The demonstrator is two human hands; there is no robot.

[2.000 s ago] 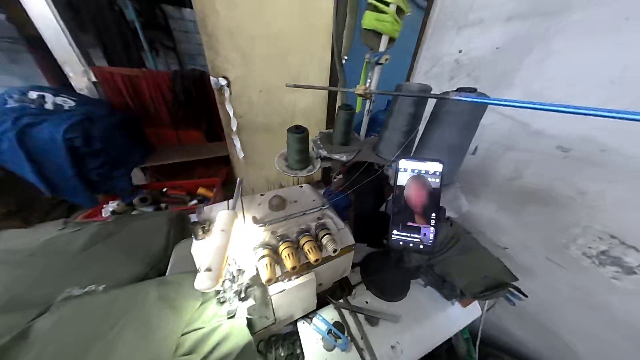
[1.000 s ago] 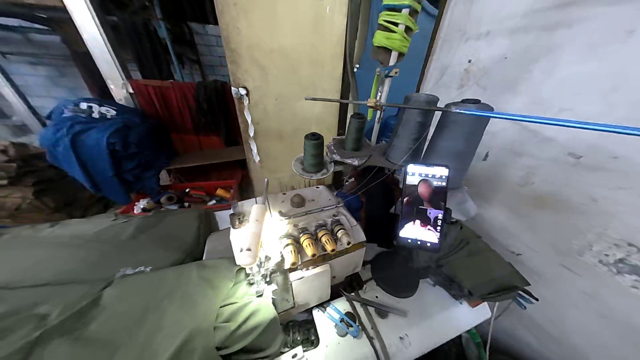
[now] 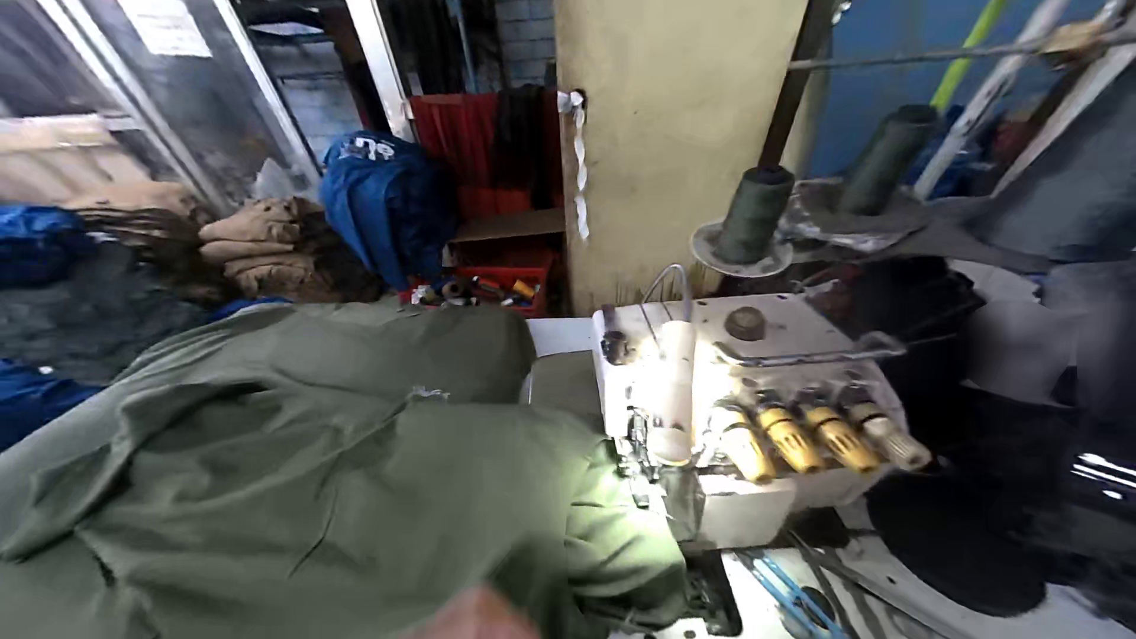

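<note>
An overlock sewing machine with several yellow and white tension knobs stands right of centre, its lamp lit by the needle area. Dark green fabric spreads over the left and middle, its right end lying by the presser foot. At the bottom edge a blurred part of a hand, apparently my left hand, is at the fabric; its fingers and any grip cannot be made out. My right hand is not in view. Green thread cones stand behind the machine.
Blue-handled snips lie on the white table at lower right, near a dark round pad. Behind the fabric are a red crate, a blue bundle and folded brown cloth. A metal rod crosses the upper right.
The view has swung left and nearer the machine. Part of a hand now shows at the bottom edge, where none showed before. The phone's lit screen, seen earlier, is no longer clearly visible.
</note>
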